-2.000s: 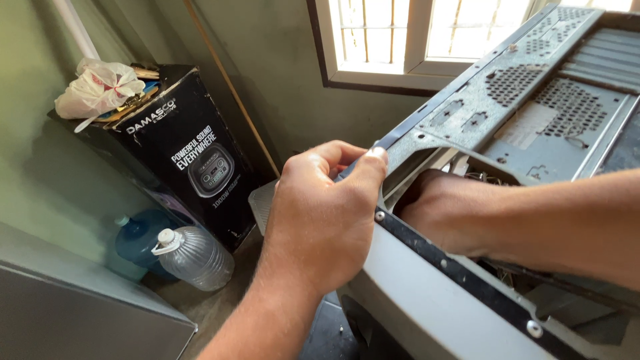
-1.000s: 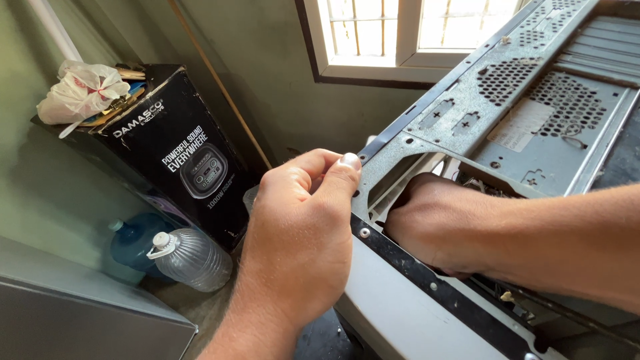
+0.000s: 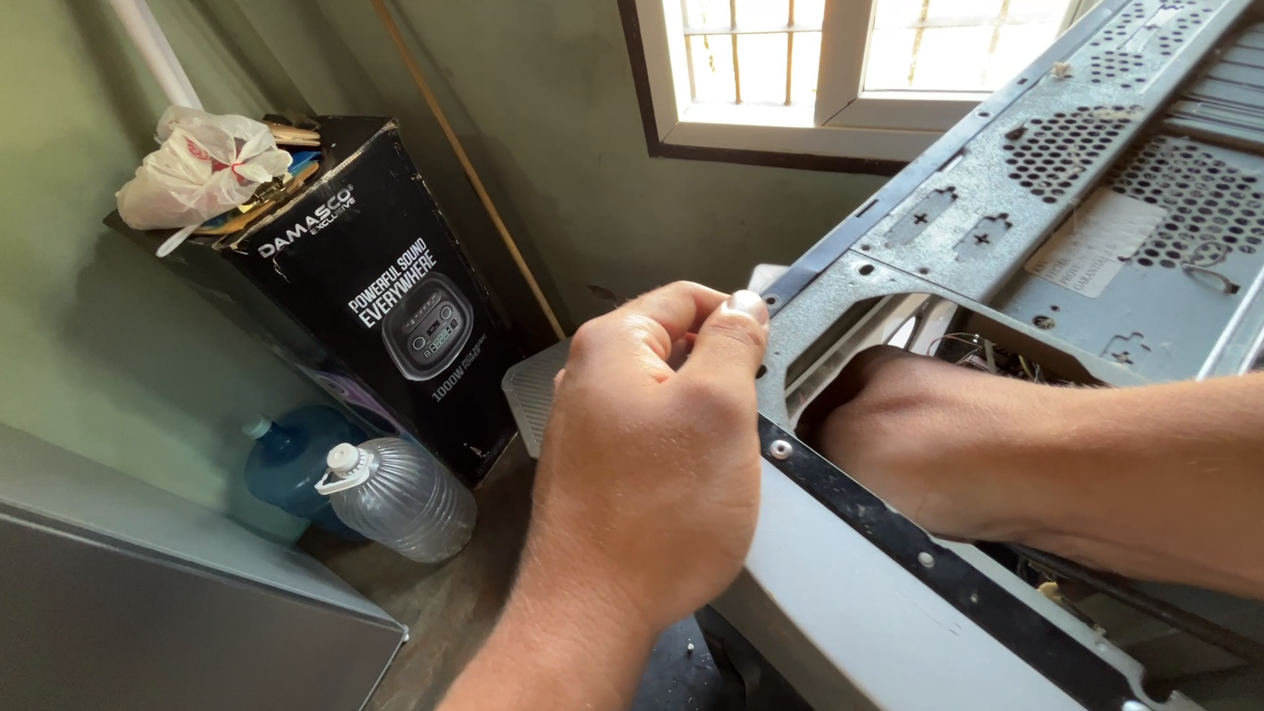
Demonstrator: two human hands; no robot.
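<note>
An opened computer case of perforated sheet metal fills the right side of the head view. My left hand pinches the case's corner edge between thumb and bent fingers, near the black riveted strip. Through the opening beside that corner reaches my right hand, its fingers hidden inside the case, so what they touch does not show. Thin wires lie just beyond the right wrist. A paper label is stuck on the inner metal panel.
A black cardboard speaker box stands at left with a tied plastic bag on top. Beside it are a clear plastic jug and a blue water bottle. A grey panel fills the lower left; a barred window is behind.
My left hand stays at the case's corner and my right hand stays inside the opening. The view has shifted slightly.
</note>
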